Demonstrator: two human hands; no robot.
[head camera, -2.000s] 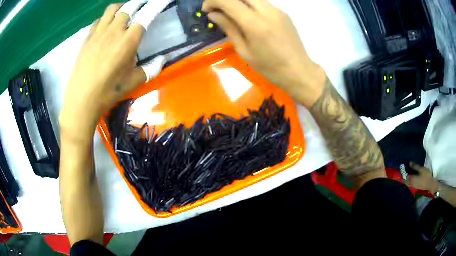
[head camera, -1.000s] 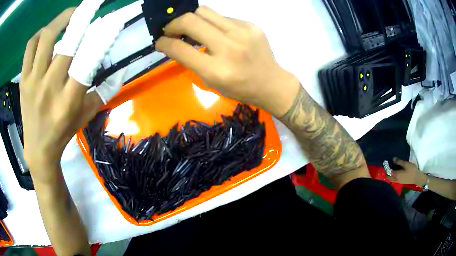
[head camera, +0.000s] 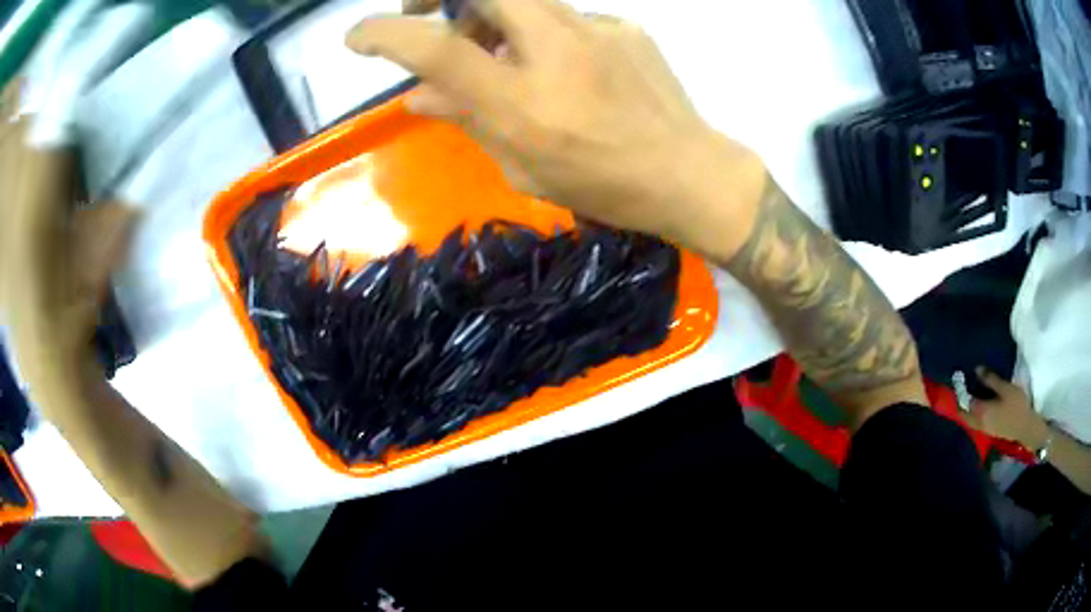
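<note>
A black housing (head camera: 269, 90) lies just beyond the orange tray (head camera: 698, 325); its left end and part of its window show, and my right hand hides the rest. My right hand (head camera: 562, 114) is bare, over the tray's far right side, fingers bent. A small dark thing shows among its fingers at the top edge; I cannot tell whether it is gripped. My left hand (head camera: 60, 227) is badly blurred at the left edge, away from the housing, with white finger cots smeared; its grip cannot be made out. Black strips (head camera: 467, 323) heap in the tray's near part.
Stacked black housings (head camera: 915, 173) stand at the right, with more behind them. Grey-white sheets (head camera: 1071, 84) hang at the right edge. A second orange tray (head camera: 14, 496) is cut off at lower left. Another person's hand (head camera: 1005, 412) and red stools (head camera: 790, 401) are at lower right.
My left hand has left the housing and moved left and down. The housing's left end is now uncovered. My right hand remains over its right part; the yellow-dotted end no longer shows.
</note>
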